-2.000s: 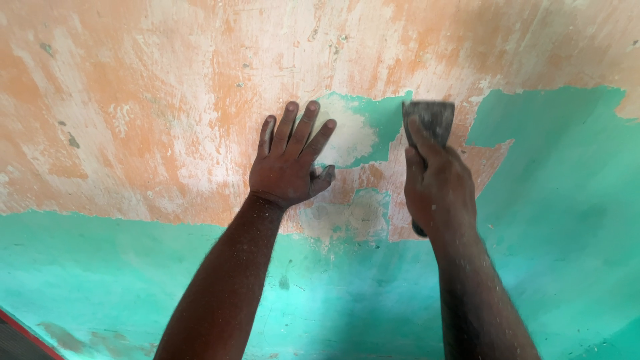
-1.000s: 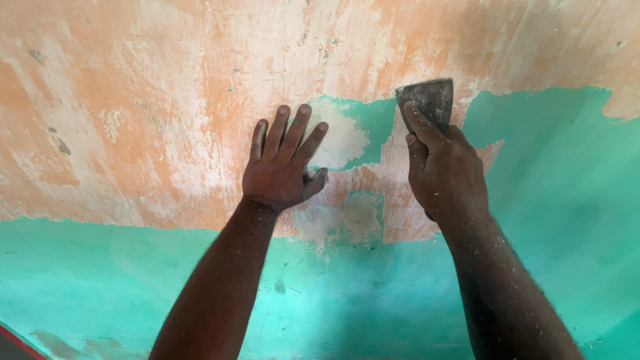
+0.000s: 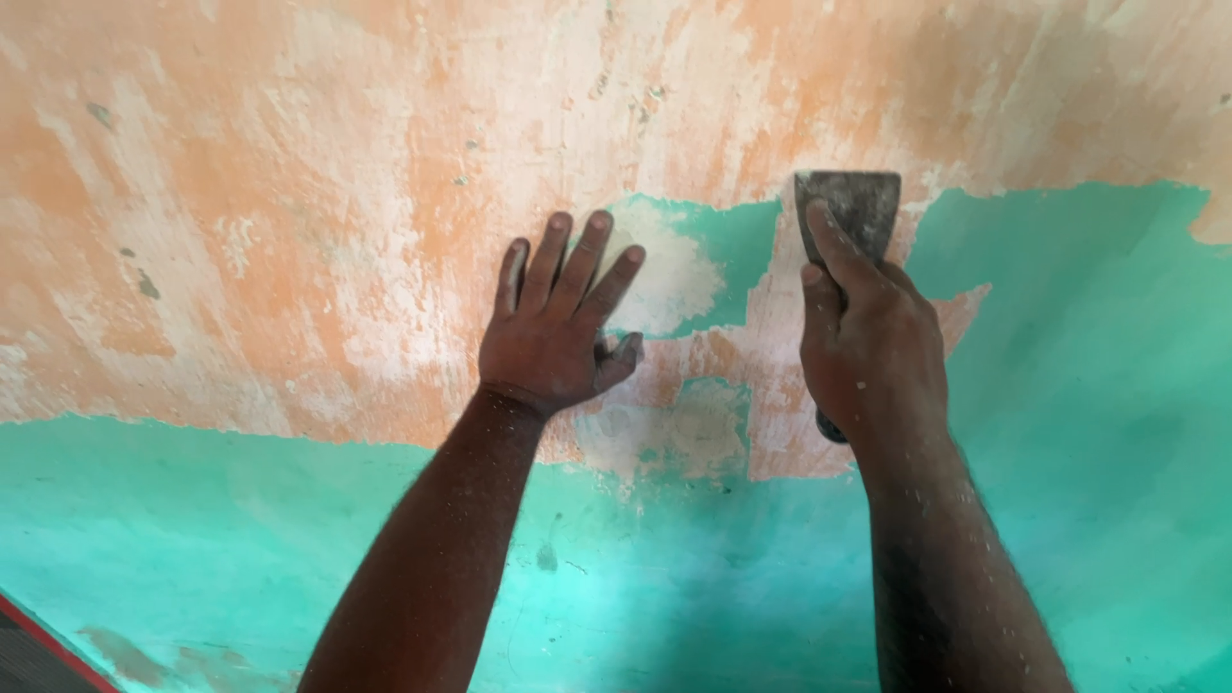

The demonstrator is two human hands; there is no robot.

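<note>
My right hand (image 3: pixel 871 337) grips a wide-bladed scraper (image 3: pixel 861 207), its blade up against the wall and my index finger lying along it. The dark end of its handle shows below my palm. To the left, my left hand (image 3: pixel 558 318) rests flat on the wall with fingers spread and holds nothing. Between the hands are a remnant of green paint (image 3: pixel 746 255), a pale bare patch (image 3: pixel 664 284) and a scraped strip (image 3: pixel 775 385). Above, the wall (image 3: pixel 318 192) shows orange and whitish layers with ragged edges where the green paint begins.
Green paint (image 3: pixel 1097 385) covers the wall at the right and along the lower part (image 3: pixel 241 520). Small chips and pits mark the upper wall. A red edge (image 3: pixel 58 640) beside a dark surface (image 3: pixel 29 664) runs across the bottom left corner.
The scraper has shifted a little over the same strip of wall, and its blade tilts differently. My left hand stays spread in the same place on the wall.
</note>
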